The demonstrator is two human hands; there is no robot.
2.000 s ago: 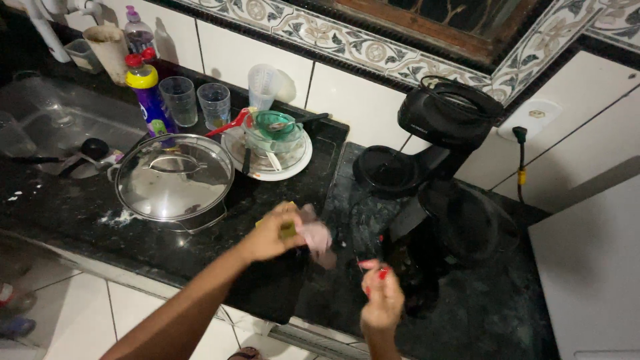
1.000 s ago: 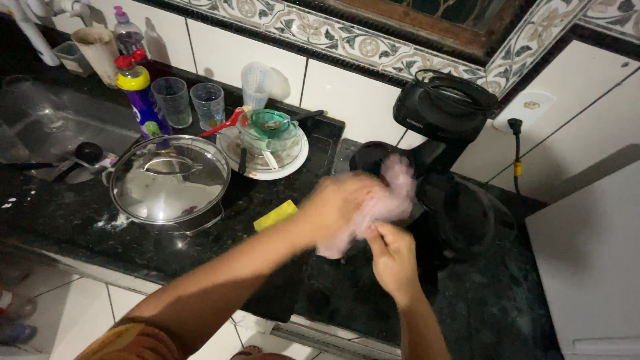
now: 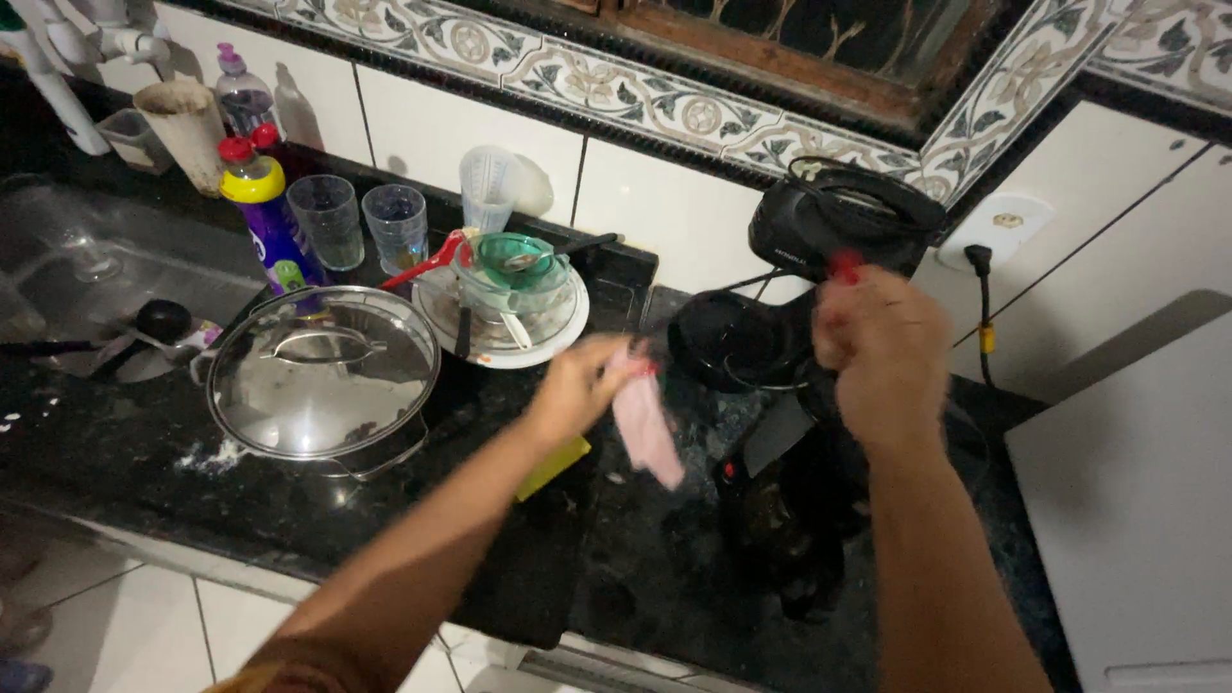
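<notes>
A pink cloth [image 3: 647, 433] hangs from the fingers of my left hand [image 3: 587, 385], above the black stone counter [image 3: 645, 577]. My right hand [image 3: 881, 356], blurred and with its fingers curled, is raised in front of the black coffee maker [image 3: 847, 212]; whether it grips something is hard to tell. Below that hand, a dark appliance part with a small red spot [image 3: 789, 481] rests on the counter, partly hidden. Under my left wrist, a yellow sponge or cloth [image 3: 553, 469] lies on the stone.
To the left stand a lidded steel pan [image 3: 324, 375], a white plate [image 3: 568, 332] with glass bowls and utensils, two drinking glasses [image 3: 327, 221], a purple bottle [image 3: 279, 231] and a steel sink [image 3: 125, 260]. A plugged-in cord [image 3: 984, 298] hangs at the right by a white appliance [image 3: 1136, 462].
My hands, close together at the pink cloth one second ago, are now apart. The right one has risen toward the coffee maker; the left one keeps the cloth.
</notes>
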